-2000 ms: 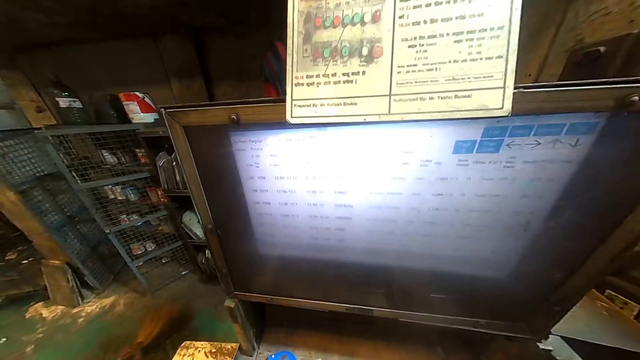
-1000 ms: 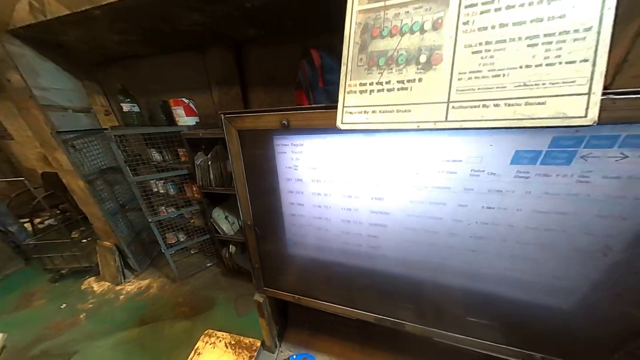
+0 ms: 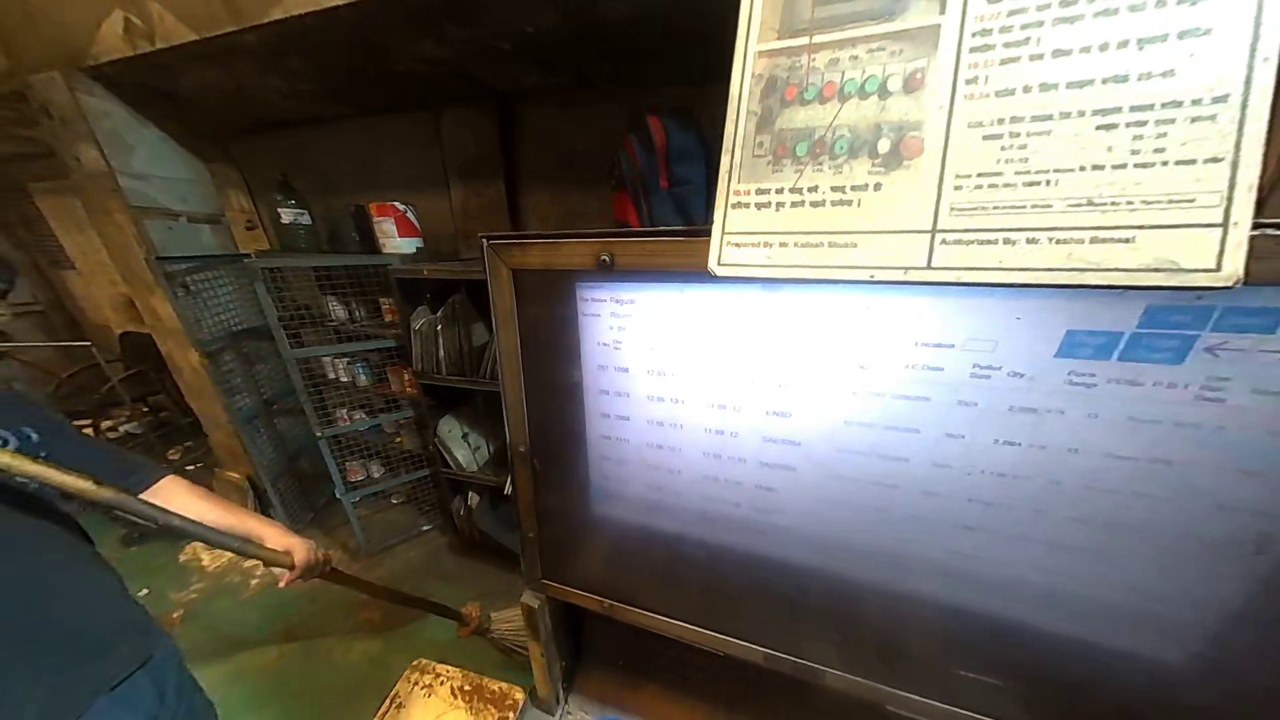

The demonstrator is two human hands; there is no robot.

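Observation:
Neither my left hand nor my right hand shows in the view. Straight before me is a lit display screen (image 3: 800, 480) in a brown frame, with rows of text and blue on-screen buttons; a bright glare washes out part of it. A printed instruction board (image 3: 835, 215) with pictures of coloured push buttons overlaps the frame's top edge. At the left, another person (image 3: 80, 590) in a dark shirt grips the long handle of a broom (image 3: 390, 592) with one visible hand (image 3: 300, 560). The broom's bristles are down by the post below the screen.
Wire-mesh shelves (image 3: 370, 345) hold cans, with a bottle (image 3: 294, 215) and a red-and-white container (image 3: 396, 228) on top. Beside them a dark rack (image 3: 455, 380) holds flat items. A backpack (image 3: 660, 175) lies behind the screen. A stained yellow tray or plate (image 3: 450, 692) is low down, above the green floor.
The view has turned to the left. Another person with a broom has come into view at the left; one second ago that person was not visible.

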